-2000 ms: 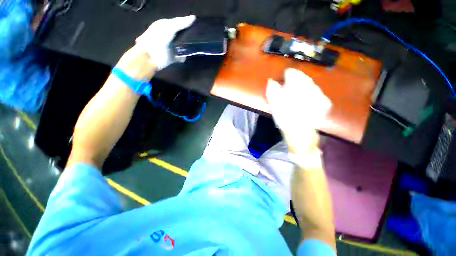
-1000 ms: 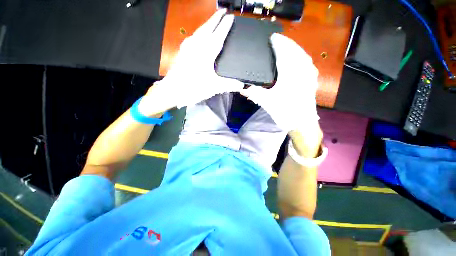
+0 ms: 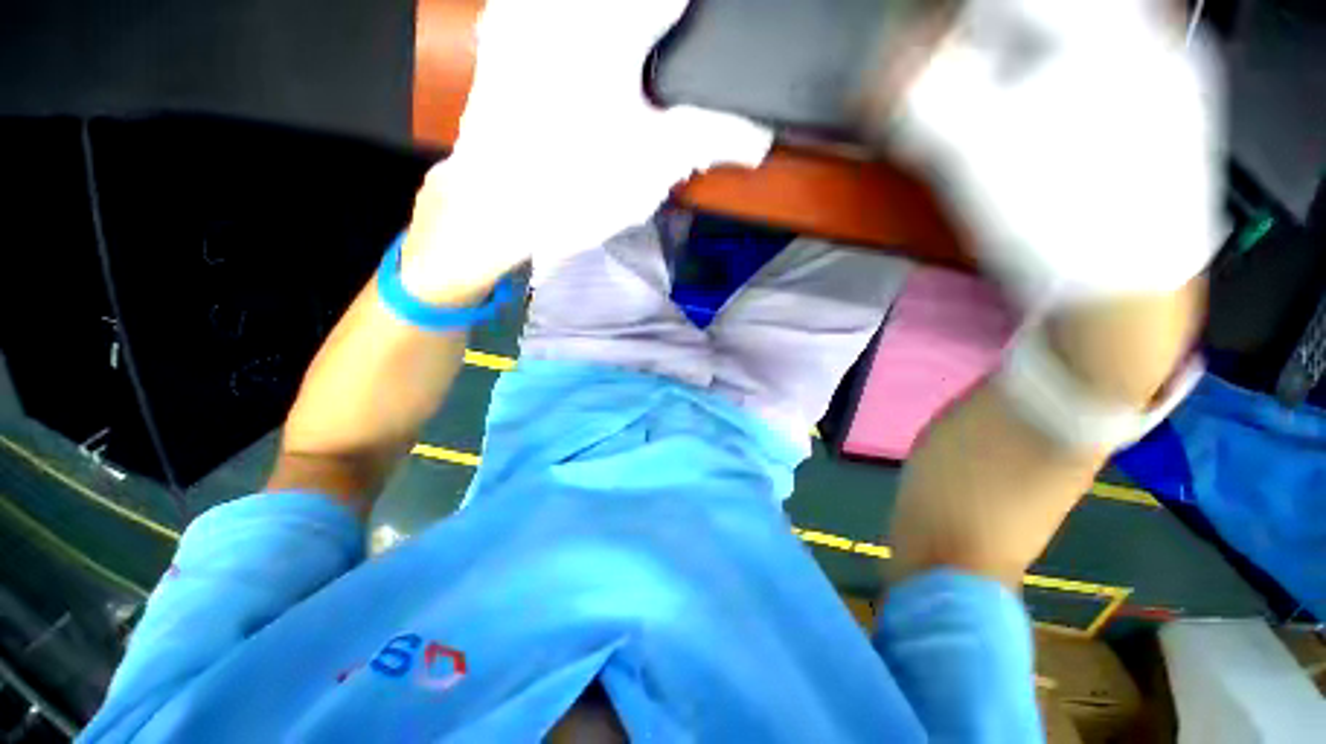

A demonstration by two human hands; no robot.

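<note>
A flat black set-top box (image 3: 778, 61) lies over the orange-brown test fixture board (image 3: 829, 196) at the top of the view, its far part cut off by the frame edge. My left hand (image 3: 567, 146), in a white glove with a blue wrist band, holds the left side of the box, thumb along its near edge. My right hand (image 3: 1076, 146), in a white glove with a white wrist band, is blurred at the right end of the box. Whether its fingers grip the box cannot be told.
A pink mat (image 3: 931, 364) lies right of my lap. Blue cloth (image 3: 1251, 472) of another person shows at the right. A cardboard box (image 3: 1083, 683) and a white object (image 3: 1236, 683) are on the floor at the lower right. Black bench surface (image 3: 218, 66) is at the upper left.
The box went from my left hand beside the board to between both hands over it. Since then my right hand has moved right and the view has tilted down, cutting off the fixture connectors.
</note>
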